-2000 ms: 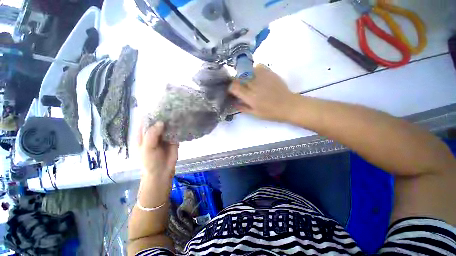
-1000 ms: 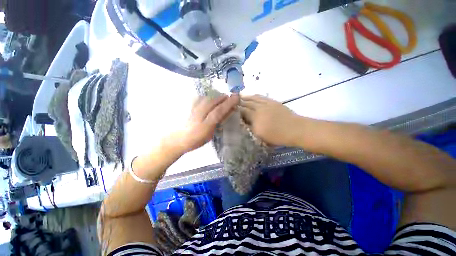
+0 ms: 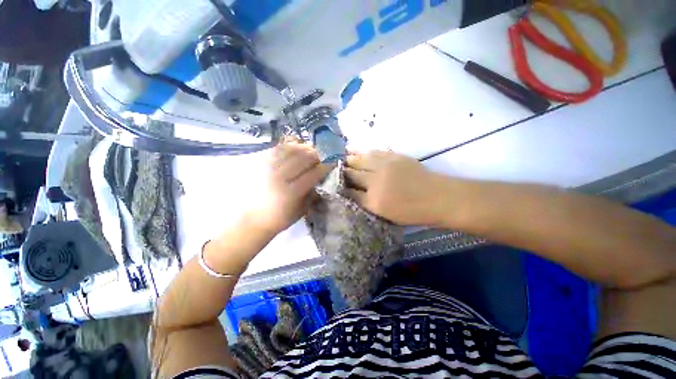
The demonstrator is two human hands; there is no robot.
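A speckled grey-brown fabric piece [image 3: 352,244] lies under the machine's foot and hangs over the table's front edge. A pale part shows at its upper end between the hands. My left hand [image 3: 293,181] presses on its left side, fingertips close to the needle area. My right hand [image 3: 389,186] grips its upper right edge. The grey-blue attachment [image 3: 327,142] stands just above the fingertips. The white sewing machine head [image 3: 296,44] with blue lettering is above. The foot and needle are partly hidden by the left fingers.
Red and orange-yellow handled scissors [image 3: 557,63] and a dark-handled awl or screwdriver [image 3: 508,86] lie right of the machine. Stacked cut pieces [image 3: 153,203] lie at the left. Blue crates [image 3: 559,311] are below the table, with speckled cloth [image 3: 259,337] at the left one.
My left hand has moved from the cloth's lower left up to the foot. The cloth has turned and now hangs toward my body. The view has shifted, showing more of the machine head.
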